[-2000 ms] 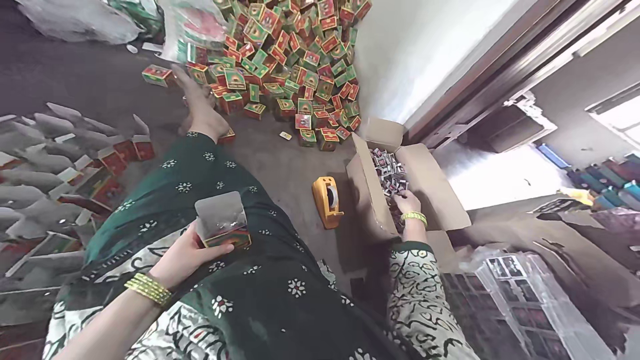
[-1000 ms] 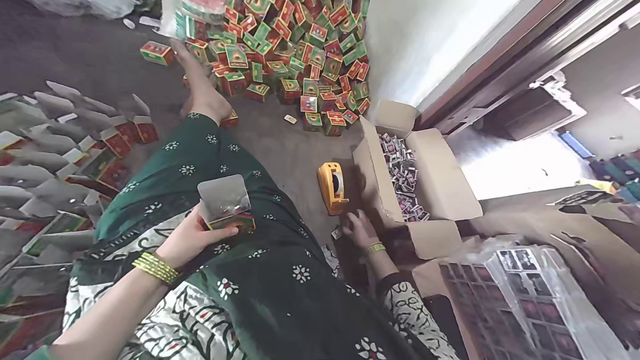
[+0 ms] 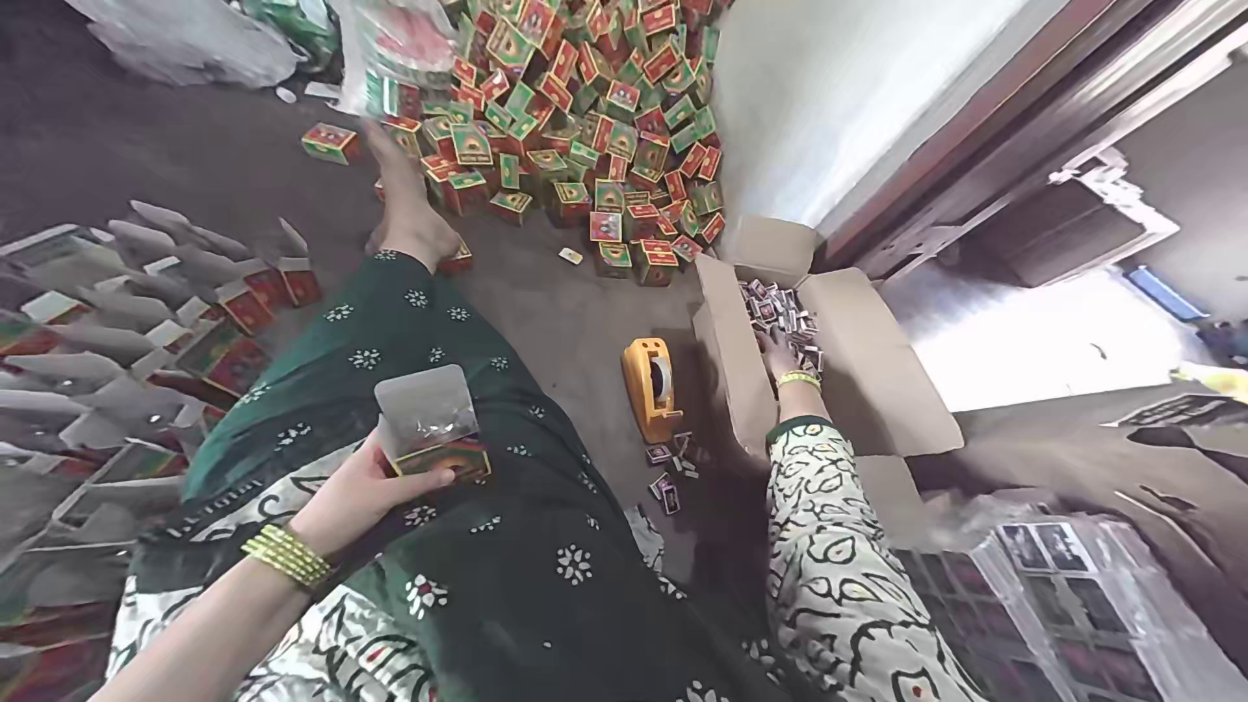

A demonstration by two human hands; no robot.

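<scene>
My left hand (image 3: 375, 487) holds a small red and green cardboard box (image 3: 441, 456) above my lap, its grey-white flap raised and clear plastic showing at its mouth. My right hand (image 3: 780, 359) reaches into a large brown carton (image 3: 873, 361), its fingers among many small matchbox-like boxes (image 3: 780, 310); whether it grips any cannot be told. Left of the carton, a yellow tape dispenser (image 3: 651, 390) lies on the floor. Several small boxes (image 3: 667, 492) lie just below the dispenser.
A big heap of red and green boxes (image 3: 604, 146) lies beyond my foot. Rows of boxes with raised flaps (image 3: 146, 322) stand at the left. Plastic-wrapped packs (image 3: 1053, 595) sit at the lower right. A pale wall (image 3: 809, 107) rises behind the carton.
My right hand was in the carton, then on the floor below the tape dispenser, and is now back in the carton. Several small boxes now show on that floor spot. My left hand keeps its box.
</scene>
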